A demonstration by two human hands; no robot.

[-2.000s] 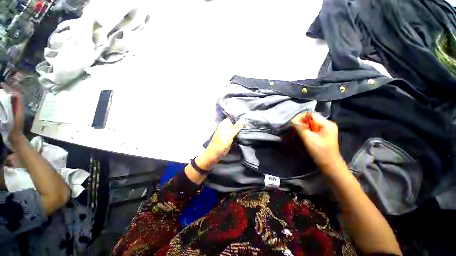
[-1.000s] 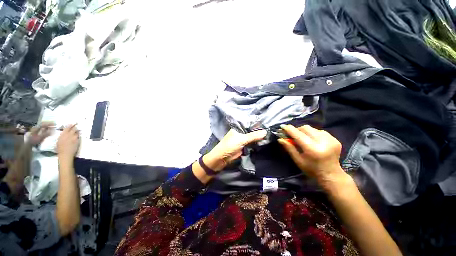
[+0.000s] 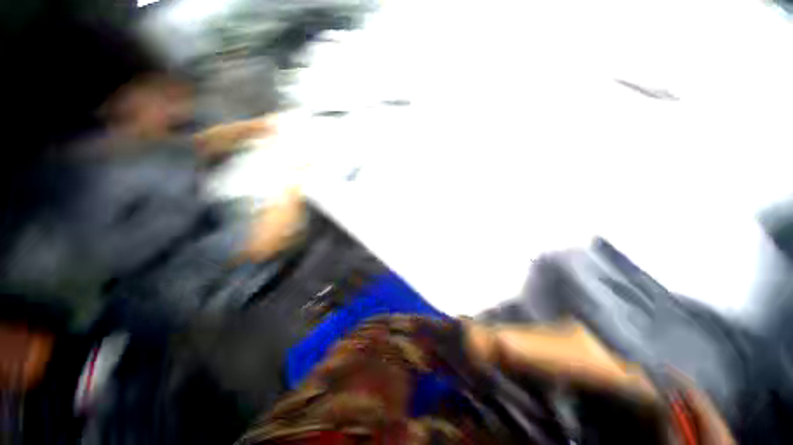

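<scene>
The view is strongly blurred. The dark grey garment (image 3: pixel 648 317) lies at the lower right, over the table's near edge, its lighter grey face showing. My left hand (image 3: pixel 565 349) reaches right across its near side; its fingertips blur into the cloth, so its grip cannot be told. My right hand (image 3: pixel 709 424) is at the bottom right, partly cut off by the edge. An orange-red streak, the handle of the thread snips (image 3: pixel 683 419), shows at it. The snips' blades cannot be made out.
The white table (image 3: pixel 539 156) fills the upper middle and right. Blue plastic (image 3: pixel 343 335) shows below its near edge, beside my patterned sleeve. Another person (image 3: pixel 139 200) in grey sits at the left, with blurred forearms and hands at the table's left side.
The view has swung left and blurred. The garment and my hands now sit farther right and lower in the picture; the other person shows more fully. The phone can no longer be made out.
</scene>
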